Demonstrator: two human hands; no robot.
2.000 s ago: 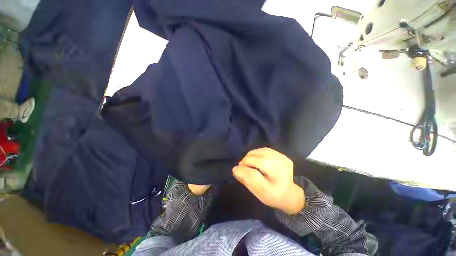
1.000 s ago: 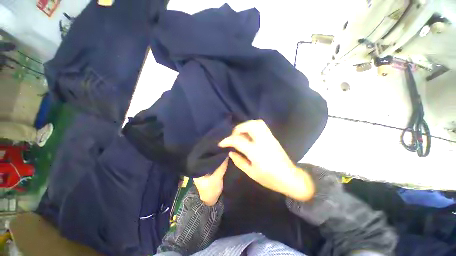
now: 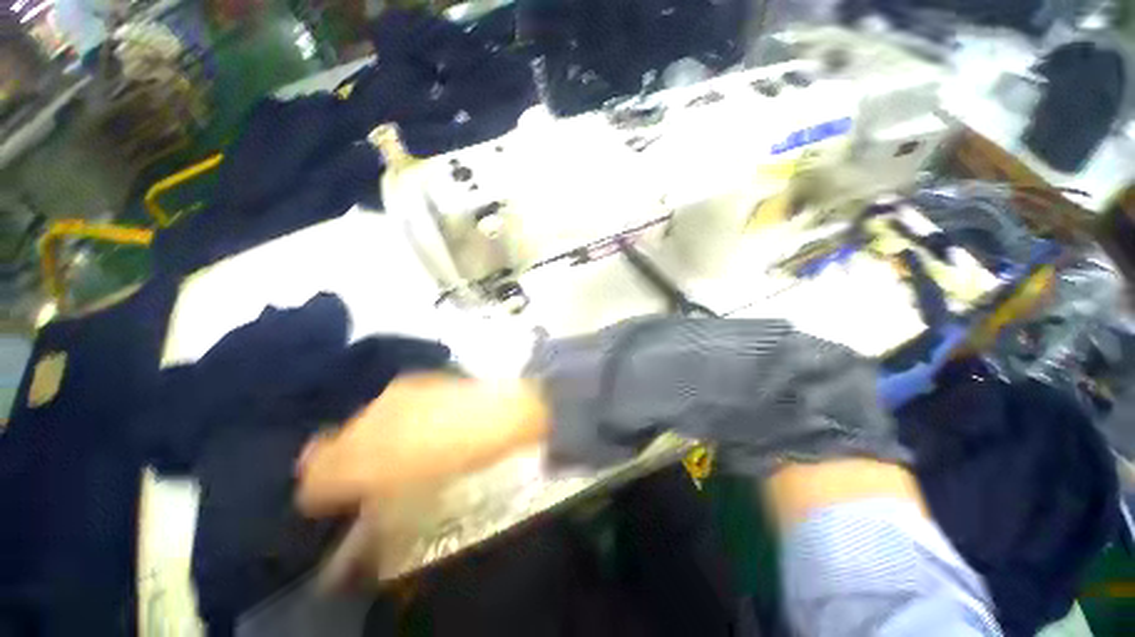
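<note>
The picture is blurred. The navy garment piece lies bunched at the left, over the white machine table's front edge. My right hand reaches left across the table, its fingers at the garment; blur hides whether they grip it. A blurred, skin-coloured patch just below seems to be part of my left hand; its fingers cannot be made out. The white sewing machine with blue lettering stands behind my right sleeve. The dark shears lie beside it, their handles hidden.
More navy cloth hangs at the far left, with a tan label on it. Yellow tube frames stand at the upper left. Blue and yellow tools and a plastic-like tangle lie at the right. Dark cloth is at the lower right.
The view has swung up and right, bringing the whole machine into sight. The garment now lies at the left, and my right arm stretches across the table towards it.
</note>
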